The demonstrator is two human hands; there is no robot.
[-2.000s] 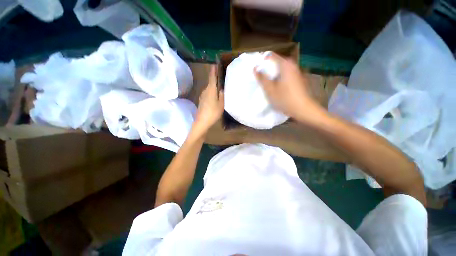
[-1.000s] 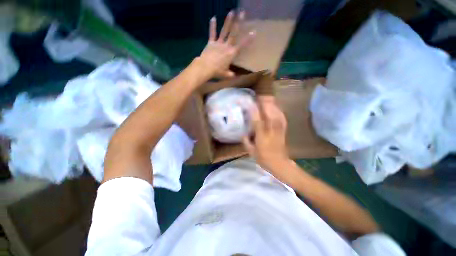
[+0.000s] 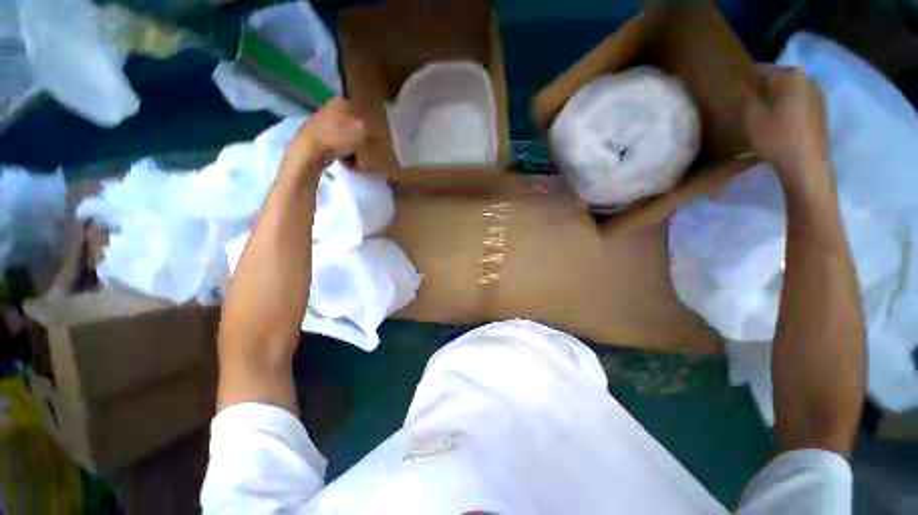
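An open brown carton (image 3: 659, 216) sits tilted at the upper right with a round white wrapped product unit (image 3: 626, 137) inside, its bag gathered at a small dark centre. My right hand (image 3: 790, 116), slightly blurred, grips this carton's right flap. A second open carton (image 3: 443, 179) stands at the upper middle with a pale rounded tub-shaped part (image 3: 445, 116) inside. My left hand (image 3: 334, 133) is closed at this carton's left edge; its fingertips are partly hidden.
White bagged units (image 3: 191, 226) pile up at the left, more (image 3: 735, 267) at the right. A cardboard sheet (image 3: 564, 262) with staple-like marks covers the ledge. A larger carton (image 3: 141, 362) stands lower left; a green bar (image 3: 282, 70) runs at upper left.
The carton with the wrapped unit has moved from the middle to the upper right and is now tilted. My left hand has moved left to the second carton, whose tub-shaped part now shows.
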